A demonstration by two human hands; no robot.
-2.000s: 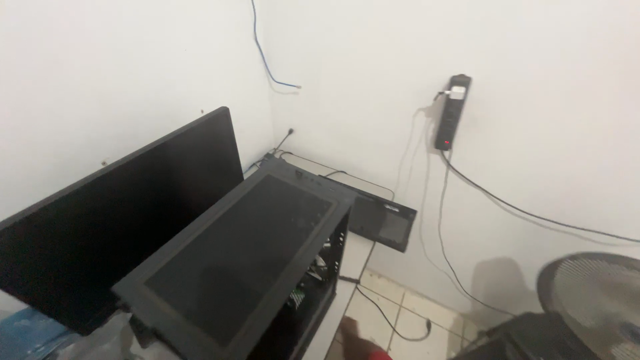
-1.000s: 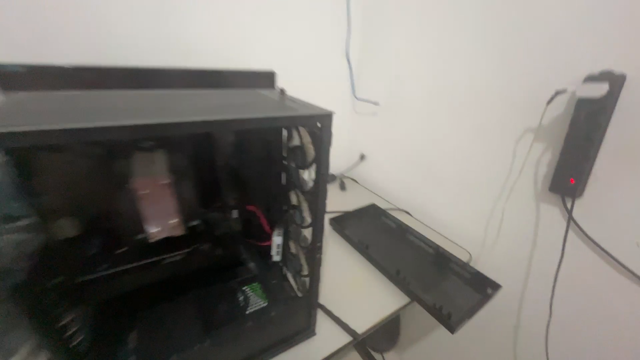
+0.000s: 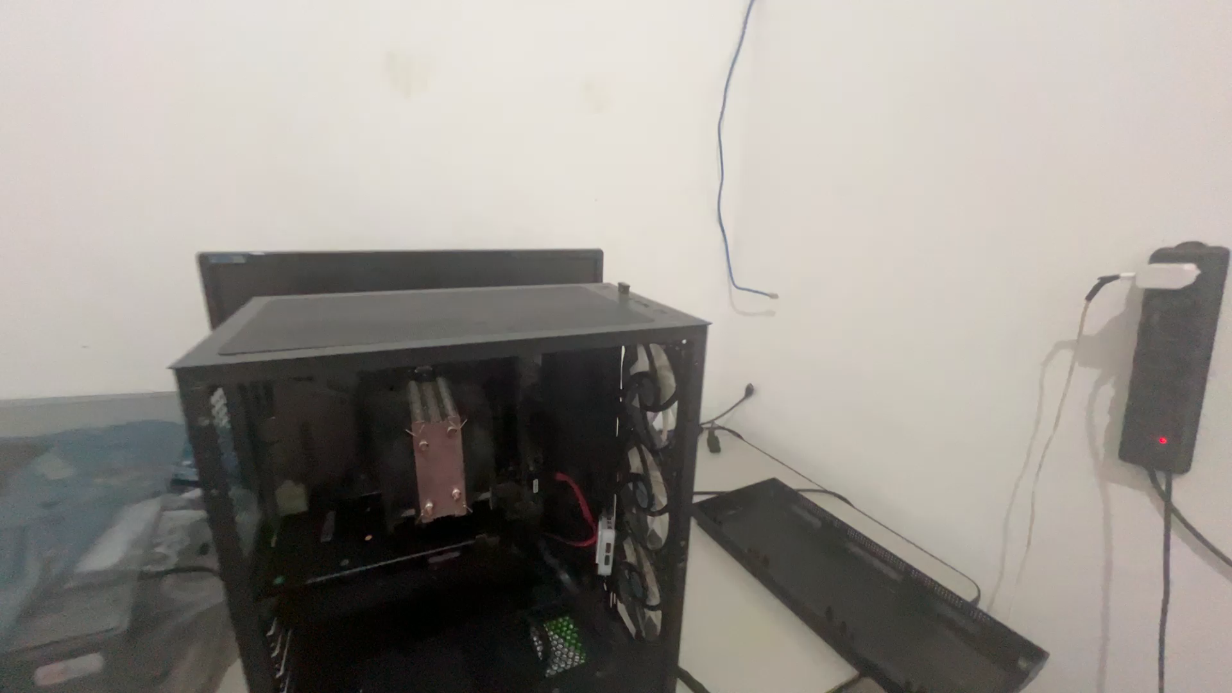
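Note:
Neither of my hands is in view. A black computer case [image 3: 462,322] stands upright on a white table [image 3: 746,587], its near side uncovered. Inside it, a CPU cooler with a pinkish plate [image 3: 440,469] shows at the upper middle. Case fans [image 3: 647,486] run down the right side in a column. A red cable [image 3: 580,505] curves near a small white connector block [image 3: 605,546]. A green-and-white perforated part [image 3: 559,643] lies low in the case; its kind is unclear.
Behind the case is a monitor [image 3: 404,268]. A long black panel or tray [image 3: 866,587] lies at right. A power strip [image 3: 1174,361] with a white plug [image 3: 1167,276] hangs on the wall, as does a blue cable [image 3: 720,173]. Clear plastic wrapping [image 3: 135,539] is at left.
The view has swung greatly, from above the case to its uncovered side. A red patch at the bottom edge two seconds ago is out of view now.

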